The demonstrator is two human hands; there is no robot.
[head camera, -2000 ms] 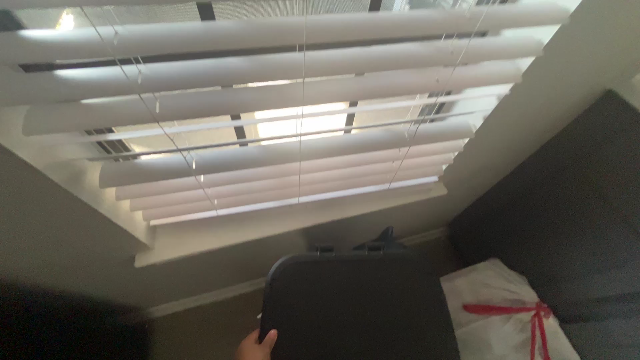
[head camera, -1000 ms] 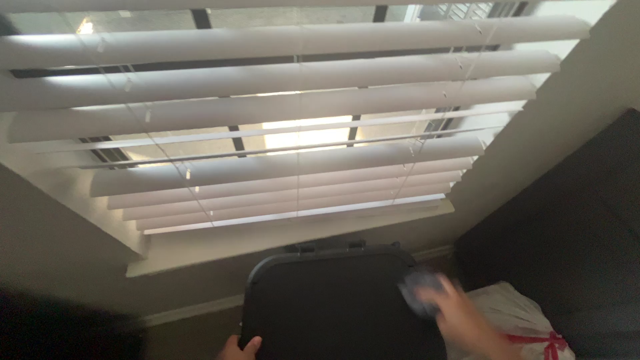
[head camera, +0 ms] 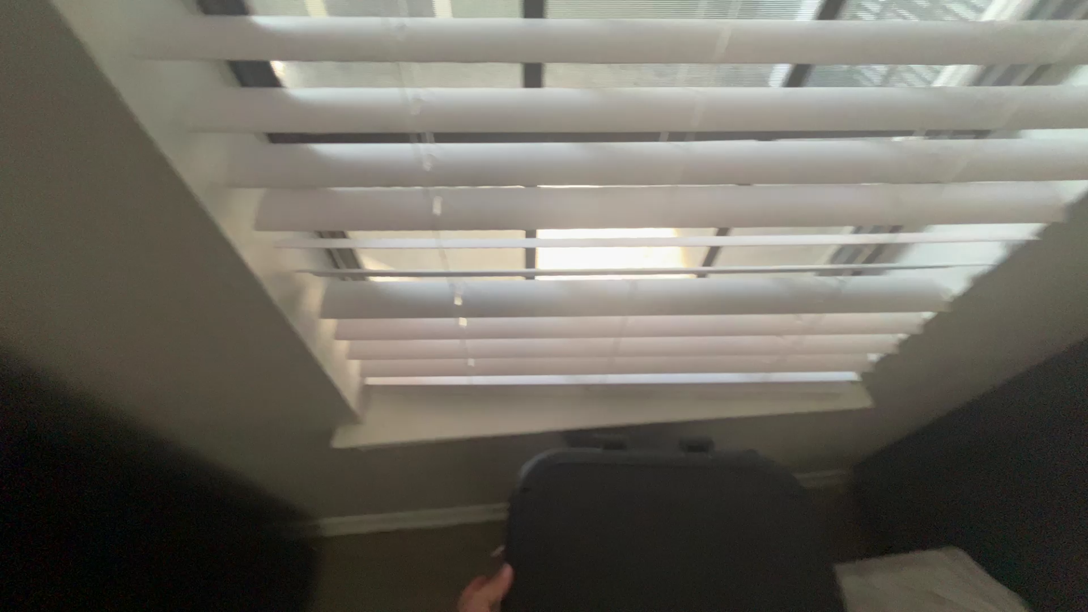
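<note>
At the bottom centre stands a dark, flat panel with rounded corners (head camera: 663,535), perhaps a lid or a seat back; its lower part is cut off by the frame. Two small dark tabs stick up along its top edge. My left hand (head camera: 486,592) is at its lower left edge, with a fingertip against the rim; the rest of the hand is out of view, so its grip is unclear. My right hand does not show.
White horizontal blinds (head camera: 629,297) hang over a window, above a white sill (head camera: 595,412) just behind the panel. A pale bag (head camera: 926,582) lies right of the panel. Dark furniture or surfaces stand at both sides. A white baseboard (head camera: 408,520) runs along the wall.
A second ago my right hand, blurred, was at the panel's upper right with a small greyish thing; now it is out of view. My left hand remains at the panel's left edge. The view has shifted.
</note>
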